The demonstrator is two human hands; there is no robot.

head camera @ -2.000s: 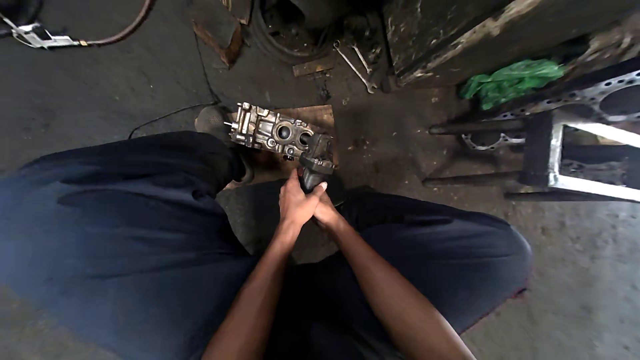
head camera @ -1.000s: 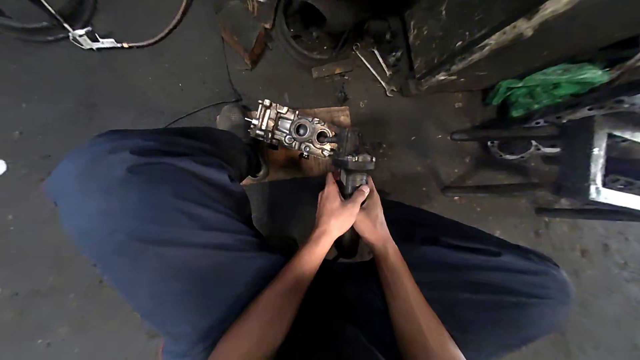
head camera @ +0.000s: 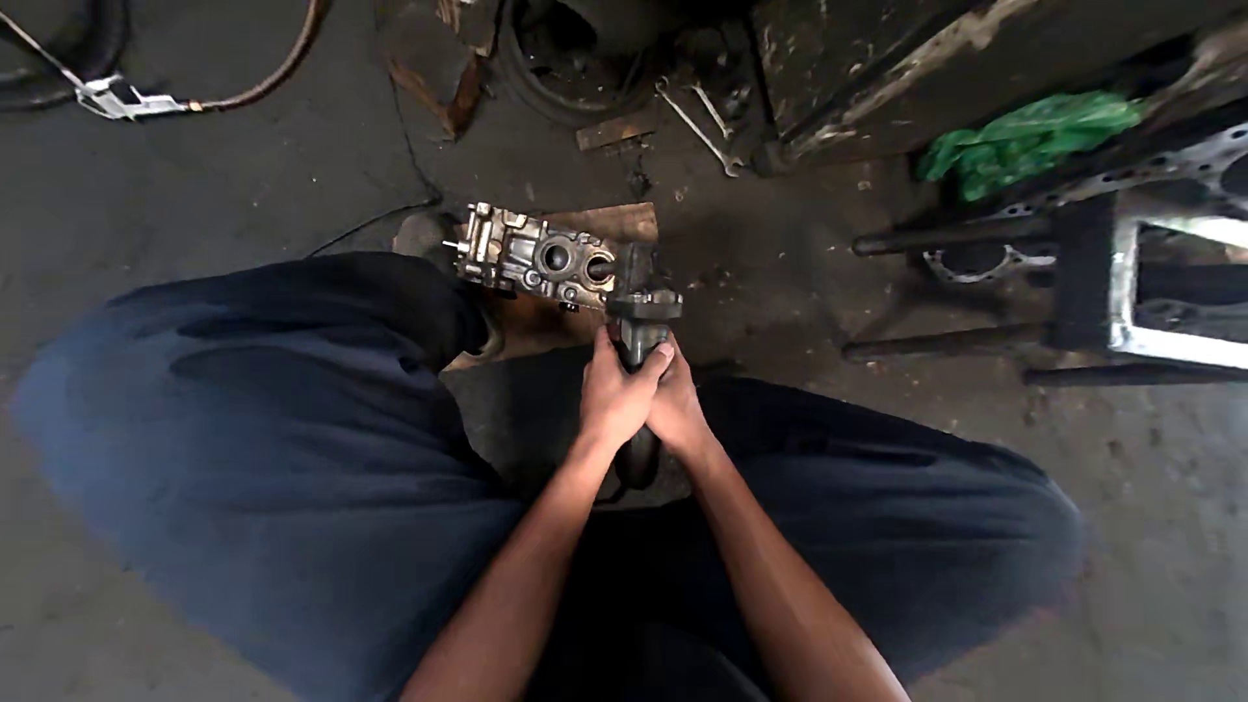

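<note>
Both of my hands are closed around a dark power tool [head camera: 641, 341], which looks like an angle grinder or a similar tool. My left hand [head camera: 616, 385] grips its body from the left and my right hand [head camera: 678, 390] from the right, the two touching. The tool's dark head meets or overlaps the right end of a metal engine part with round bores [head camera: 556, 255], possibly a cylinder head. That part lies on a brown wooden board [head camera: 634, 222] between my feet. Contact between tool and metal cannot be made out clearly.
Two wrenches [head camera: 699, 129] lie on the floor ahead, near a round metal rim [head camera: 546, 97]. At the upper left is an air blow gun [head camera: 122, 99] on a hose. To the right are a green plastic bag [head camera: 1033, 141] and a metal frame stand [head camera: 1126, 283] beside flat gaskets.
The view has shifted. Over the two seconds, the tool and both hands have moved slightly right relative to the metal part; the grip stays closed.
</note>
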